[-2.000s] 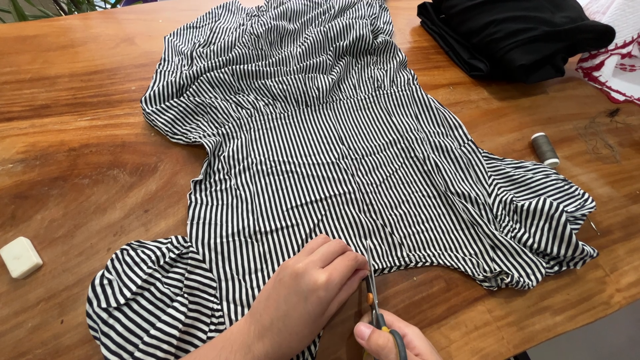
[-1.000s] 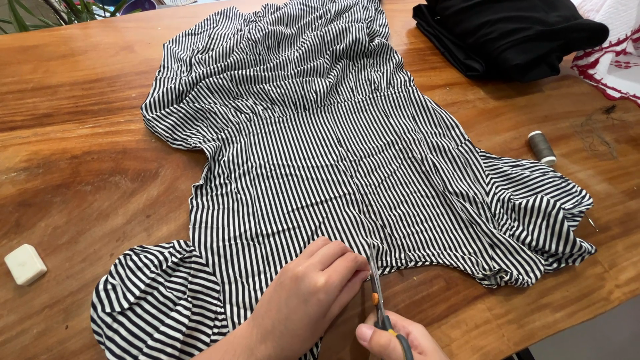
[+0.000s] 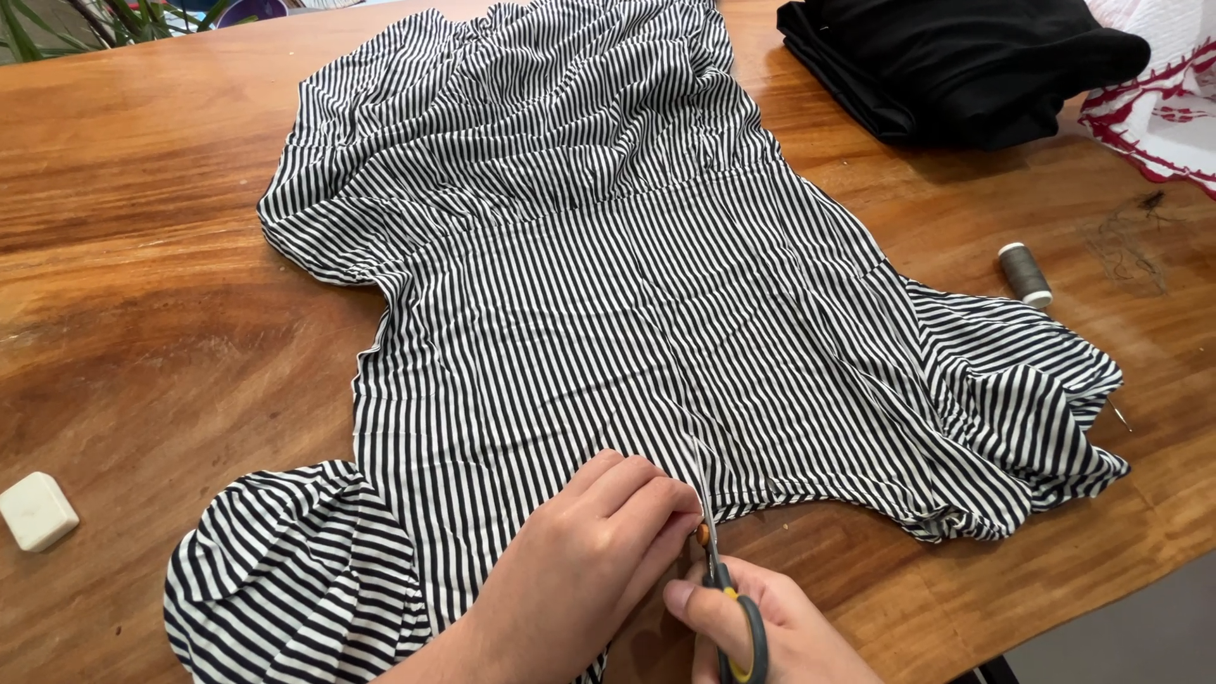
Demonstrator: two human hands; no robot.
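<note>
A black-and-white striped garment (image 3: 608, 332) with puffed, gathered sleeves lies spread over the wooden table. My left hand (image 3: 608, 541) pinches its neckline edge near the lower middle, fingers bent over the cloth. In my right hand (image 3: 750, 617) is a pair of scissors (image 3: 750, 636) with dark grey and yellow handles; the blades point away from me and meet the fabric edge just right of my left fingertips. How far the blades are apart cannot be made out. The fingertips under the cloth are partly hidden.
On the wooden table (image 3: 142, 380), a white block (image 3: 38, 511) sits at left. To the right are a spool of dark thread (image 3: 1025, 275), loose threads (image 3: 1126, 247) and a needle or pin (image 3: 1118, 412) by the sleeve. Folded black cloth (image 3: 969, 66) and a white-and-red cloth (image 3: 1168, 104) lie at upper right.
My right hand and the scissors have shifted slightly at the garment's edge. My left hand keeps its hold in nearly the same place.
</note>
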